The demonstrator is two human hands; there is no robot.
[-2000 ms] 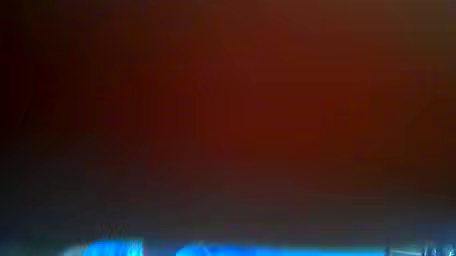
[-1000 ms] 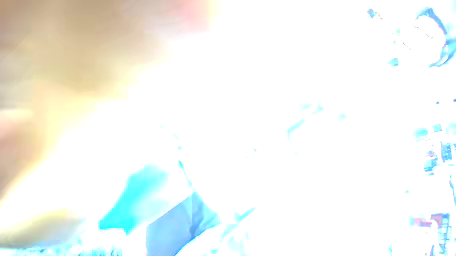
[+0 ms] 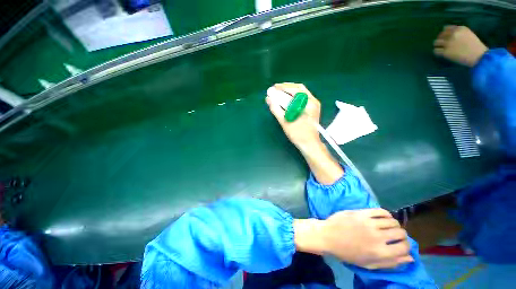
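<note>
My right hand (image 3: 299, 127) is over the bench, closed around a white dispensing syringe (image 3: 278, 97), partly hidden by the fingers. Its green adapter head (image 3: 296, 107) lies over the back of the hand. A pale air hose (image 3: 342, 155) runs from it along my forearm. My left hand (image 3: 365, 240) lies across my right sleeve near the front edge, fingers curled over it; whether it grips the fabric I cannot tell. A white irregular wiping cloth (image 3: 353, 123) lies flat right of my right wrist. No part shows at the syringe, whose tip is hidden.
The green bench (image 3: 158, 163) has a metal-edged ledge behind, with a paper sheet (image 3: 119, 25) and white nozzles (image 3: 72, 70). Small pale specks and, far left, several dark parts (image 3: 18, 189) lie on the bench. A patterned strip (image 3: 454, 118) lies right, beside a neighbour's hand (image 3: 461, 46) and sleeve.
The earlier views were dark and blurred, then overexposed. Now the bench and both my hands show clearly; how the hands moved cannot be made out.
</note>
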